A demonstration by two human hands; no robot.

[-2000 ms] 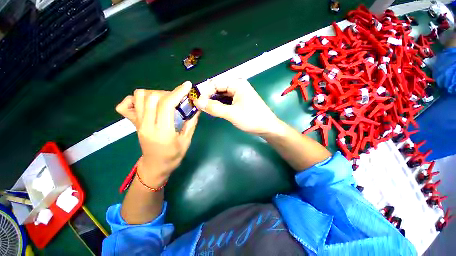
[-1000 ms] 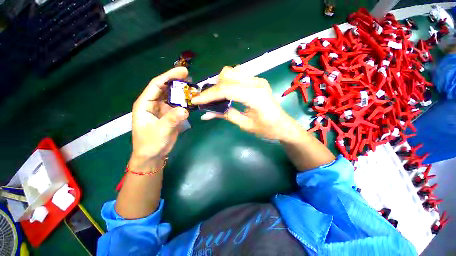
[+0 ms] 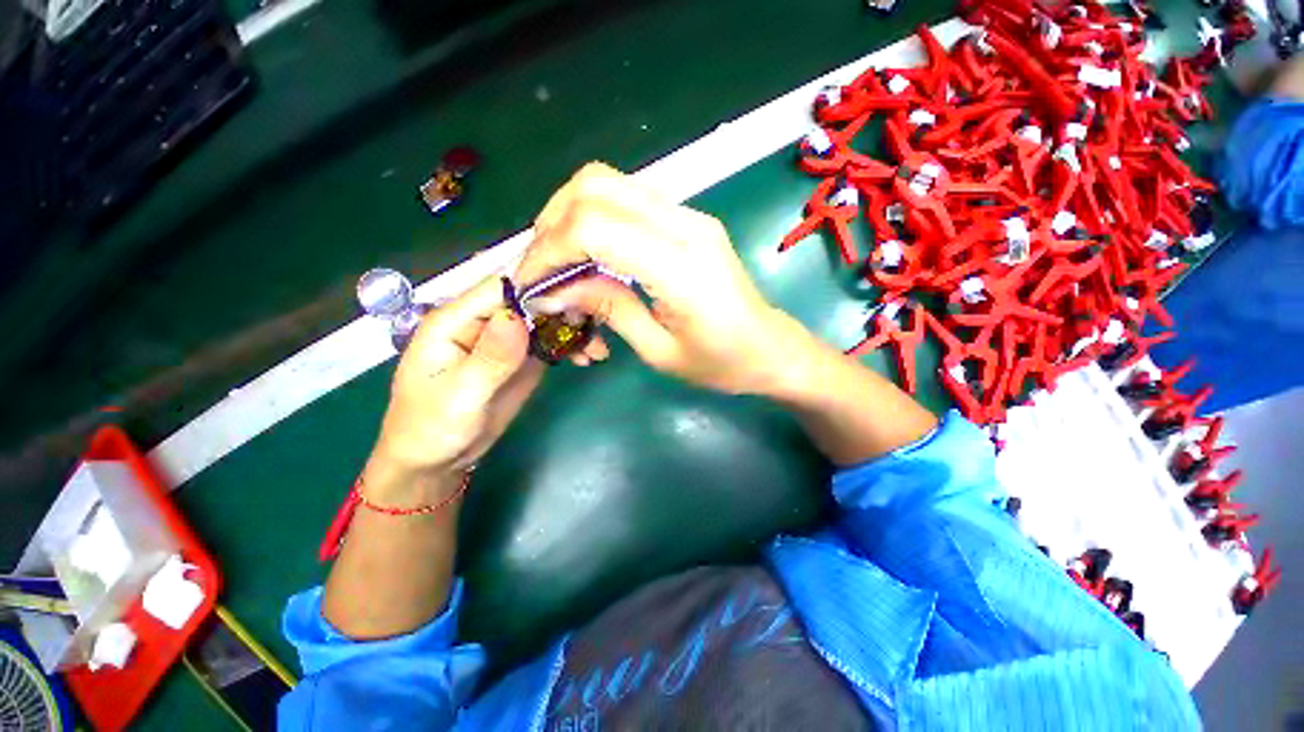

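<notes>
A small black device unit (image 3: pixel 561 335) with gold innards showing is between my two hands above the bench. My left hand (image 3: pixel 455 383) holds its left side with thumb and fingers. My right hand (image 3: pixel 651 279) holds a thin dark piece (image 3: pixel 555 282) with a pale edge, tilted over the unit. My fingers hide part of both pieces, and I cannot tell if they touch. A loose inner module (image 3: pixel 445 185), black and gold, lies on the dark green belt beyond my hands.
A heap of red spring clamps (image 3: pixel 1001 200) lies right, above a white tray (image 3: pixel 1101 479) with clamped units. A clear dispenser bottle (image 3: pixel 386 298) stands by the pale rail behind my left hand. A red tray (image 3: pixel 193 551) is at left. Another person's blue sleeve (image 3: pixel 1266 165) shows far right.
The unit has turned and its white face no longer shows. My right hand has lifted the thin piece over it. The clear bottle has come into view. The loose module has shifted left.
</notes>
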